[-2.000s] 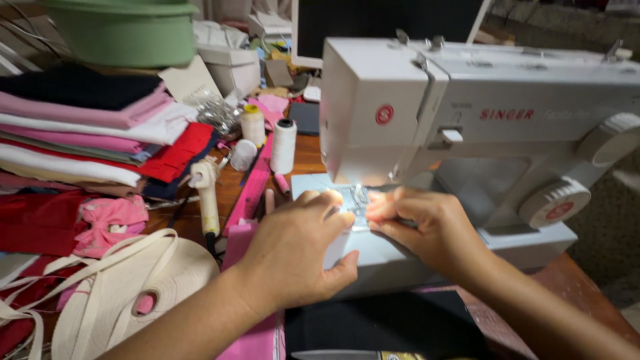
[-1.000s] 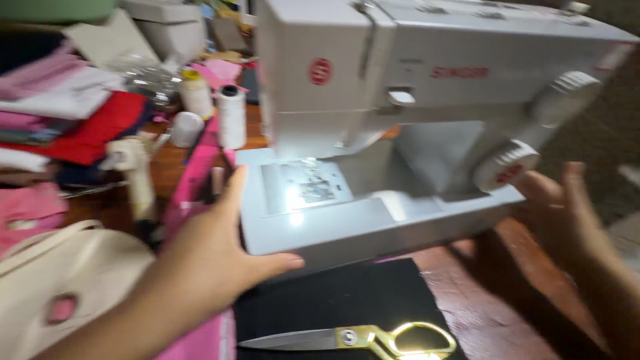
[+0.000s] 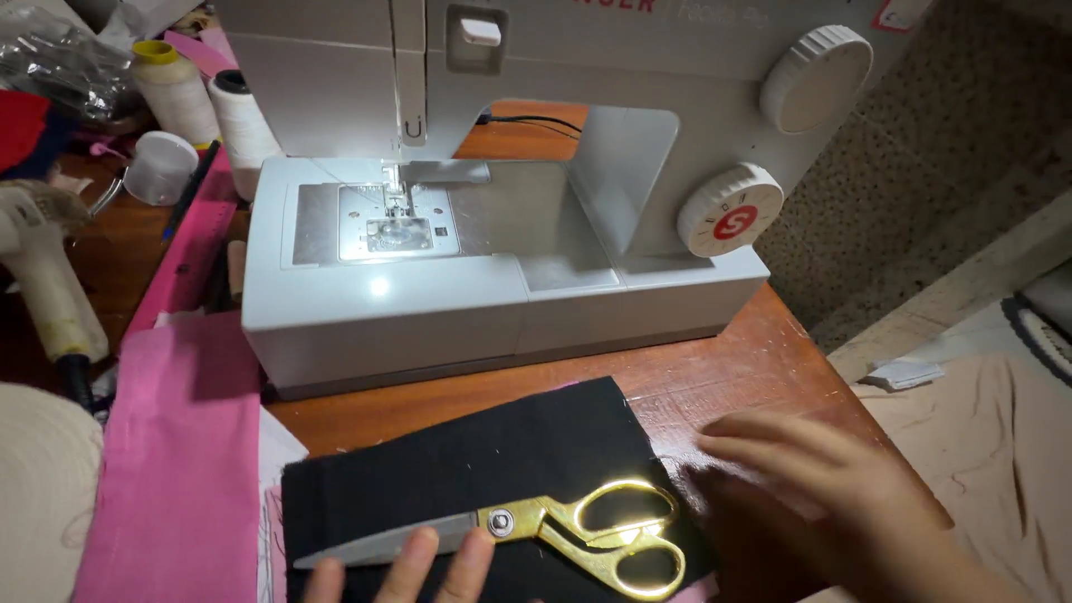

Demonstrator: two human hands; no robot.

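Observation:
A white Singer sewing machine point(image 3: 385, 310) stands on the wooden table, its lamp lighting the needle plate point(image 3: 352, 219) and presser foot point(image 3: 395, 197). In front of it lies folded black fabric point(image 3: 469, 452), topped by fabric shears with gold-coloured handles point(image 3: 536, 519). At the bottom edge, the fingers of my left hand point(image 3: 410, 569) are spread over the shears' blades; whether they touch is unclear, and the rest of that hand is out of view. My right hand point(image 3: 837, 486), blurred, is over the table to the right of the black fabric and holds nothing visible.
Pink fabric point(image 3: 184, 452) and a pink ruler point(image 3: 188, 251) lie left of the machine. Beyond are thread cones point(image 3: 174, 92), a small clear cup point(image 3: 161, 167), a glue gun point(image 3: 50, 276) and a roll of cream tape point(image 3: 46, 494). The table's right edge point(image 3: 871, 427) slopes away beside pale cloth point(image 3: 988, 469).
Both hands were at the needle area, then at the machine's two sides. Now they are off it, the left over the shears and the right over the table. The view has moved closer and lower.

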